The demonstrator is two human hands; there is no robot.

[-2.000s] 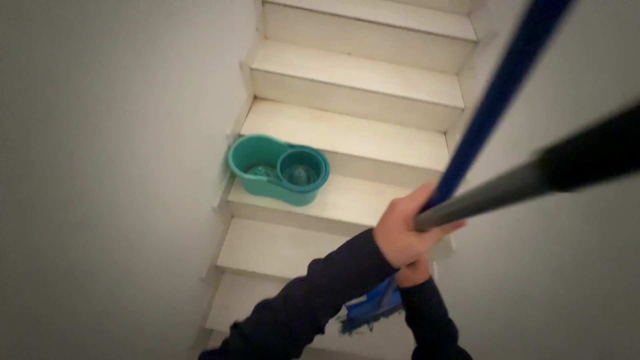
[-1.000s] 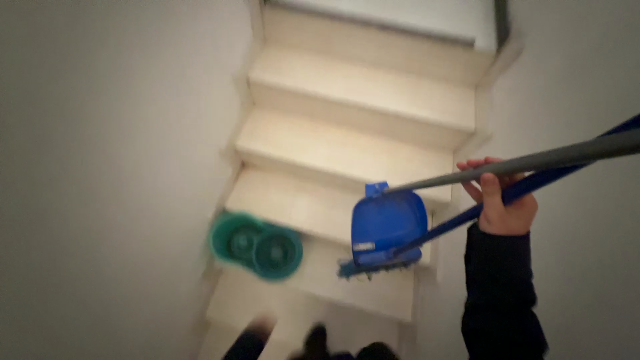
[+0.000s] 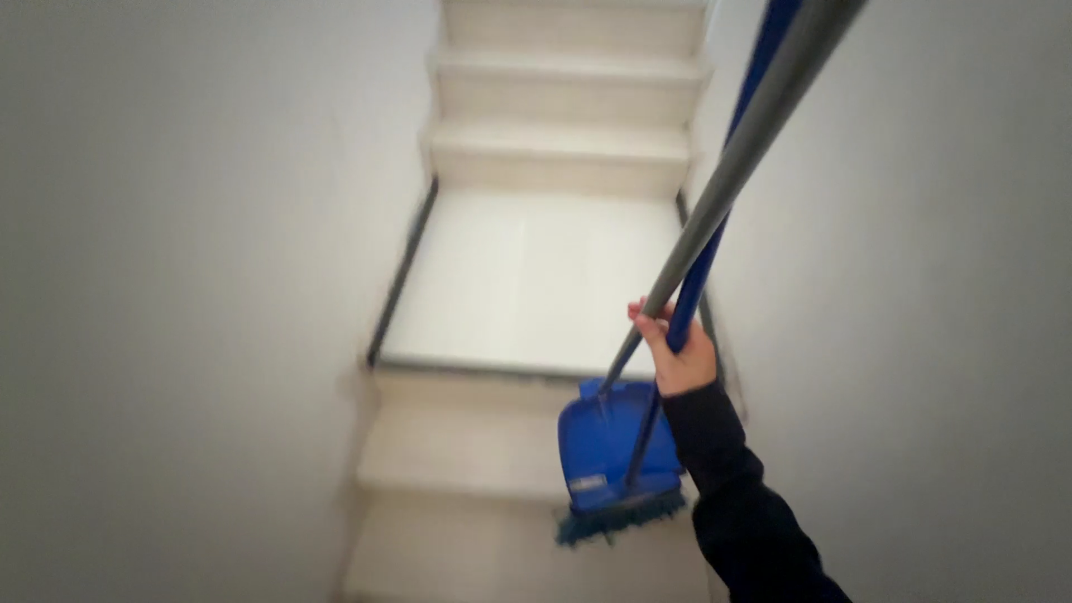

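Note:
My right hand point(image 3: 682, 356), in a dark sleeve, grips two long poles together. One is the grey handle point(image 3: 720, 184) of a blue plastic dustpan point(image 3: 599, 435); the other is the blue handle point(image 3: 699, 268) of a broom. The broom's dark blue-green bristles point(image 3: 620, 517) stick out below the dustpan, which hangs over the steps at the lower middle, left of my forearm. Both tools are slightly blurred. My left hand is out of the picture.
Pale steps point(image 3: 461, 444) lie below a white landing point(image 3: 502, 276) with dark edging. More steps point(image 3: 561, 142) rise beyond it. Plain walls point(image 3: 184, 293) point(image 3: 913, 293) close in on both sides.
My view has shifted up the stairs, and the green bucket has left it. Both hands were at the poles two seconds ago; now only my right hand holds them.

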